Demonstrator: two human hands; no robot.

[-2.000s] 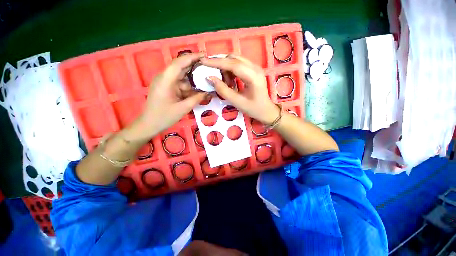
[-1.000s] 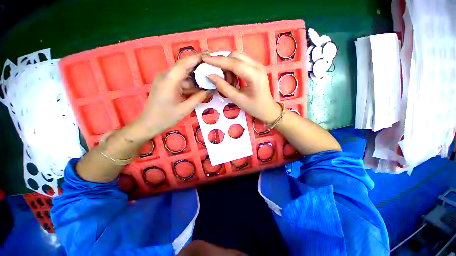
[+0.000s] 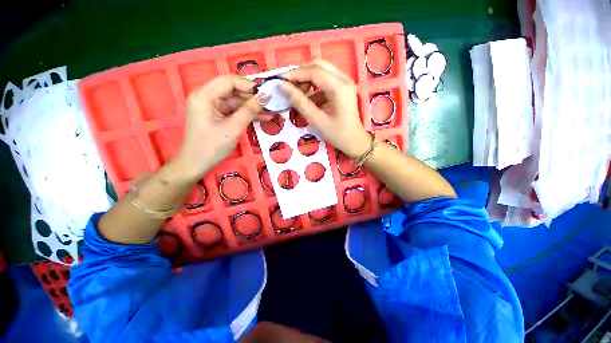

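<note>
My left hand [image 3: 218,124] and my right hand [image 3: 328,100] meet above the red foam tray [image 3: 151,127]. Between their fingertips they hold a watch case ring with a round white sticker disc [image 3: 275,95] over it; a dark rim shows at its upper edge. The fingers hide part of the ring. A white die-cut sticker sheet [image 3: 305,197] lies on the tray under and below the hands, with two columns of round holes. Rings such as this one [image 3: 234,188] sit in many lower and right tray pockets; several upper left pockets are empty.
Sticker skeletons [image 3: 60,161] lie heaped left of the tray. Loose discs [image 3: 426,67] lie at its upper right. White sticker strips [image 3: 502,104] and a large whitish sheet pile [image 3: 576,114] are farther right. A second red tray [image 3: 53,285] shows at lower left.
My left hand has shifted slightly, its thumb now at the disc's left edge. The disc is tilted differently and sits a little higher. More of the sheet's upper holes show.
</note>
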